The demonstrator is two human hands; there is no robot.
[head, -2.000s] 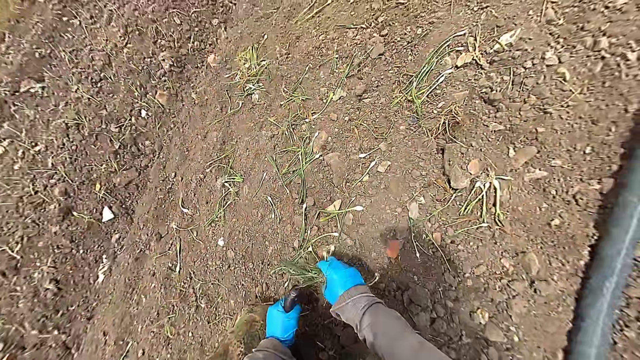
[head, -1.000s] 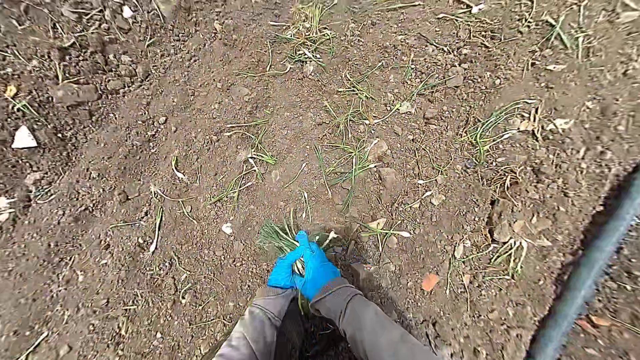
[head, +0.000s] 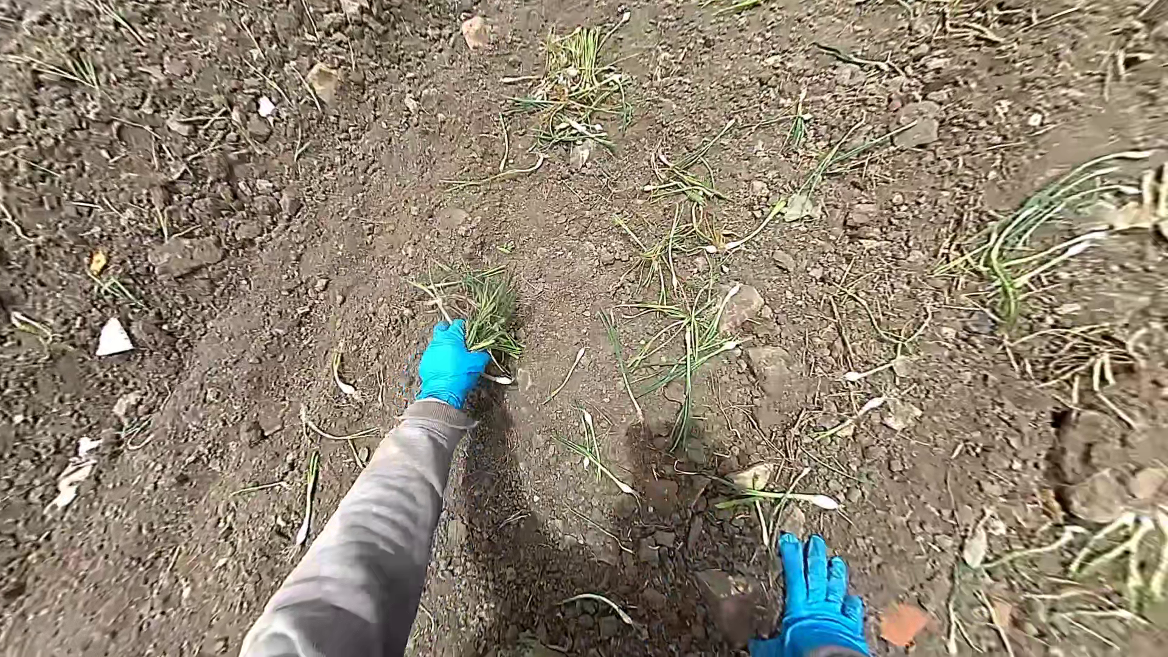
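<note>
My left hand, in a blue glove, is stretched forward over the soil and closed on a bunch of green bulb seedlings with thin leaves. My right hand, gloved in blue too, is low at the right, palm down near the soil, fingers extended and nothing seen in it. Just above it lies a loose seedling with a white bulb. More seedlings lie scattered between the hands and beyond. A larger clump of seedlings lies at the top centre.
Leafy plants lie at the right edge, with pale stalks below them. A reddish fragment is beside my right hand. Stones and a white fragment dot the rough soil at the left.
My hands, together one second ago, have moved apart: the left forward with the bunch, the right off to the right. The black-handled thing by my left hand two seconds ago is out of sight.
</note>
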